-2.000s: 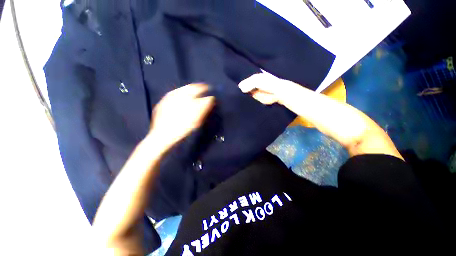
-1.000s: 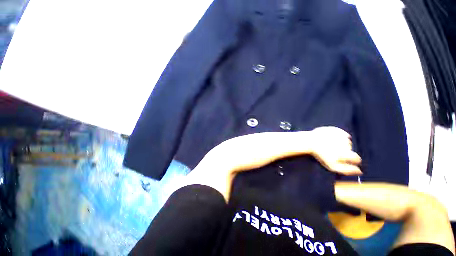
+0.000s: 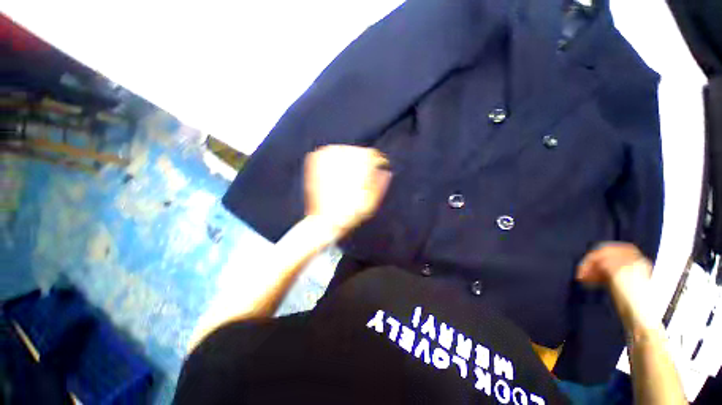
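A dark navy double-breasted coat lies front up on the white table, with several shiny buttons down its front. Its lower edge meets the wearer's black T-shirt. My left hand is curled over the coat between the sleeve on the left and the buttons. A small dark and tan spot shows at its fingertips; whether it is a held tool is unclear. My right hand is at the sleeve on the right side of the coat, fingers bent and blurred. Whether it grips cloth cannot be told.
The blue worn floor shows at left, with a dark blue crate at lower left. Part of a yellow stool shows below the coat. Dark material lies at the upper right edge, and white striped items at lower right.
The view has shifted, so the coat appears further right and tilted. My hands, close together near the coat's lower right before, are now wide apart, the left one over toward the left sleeve.
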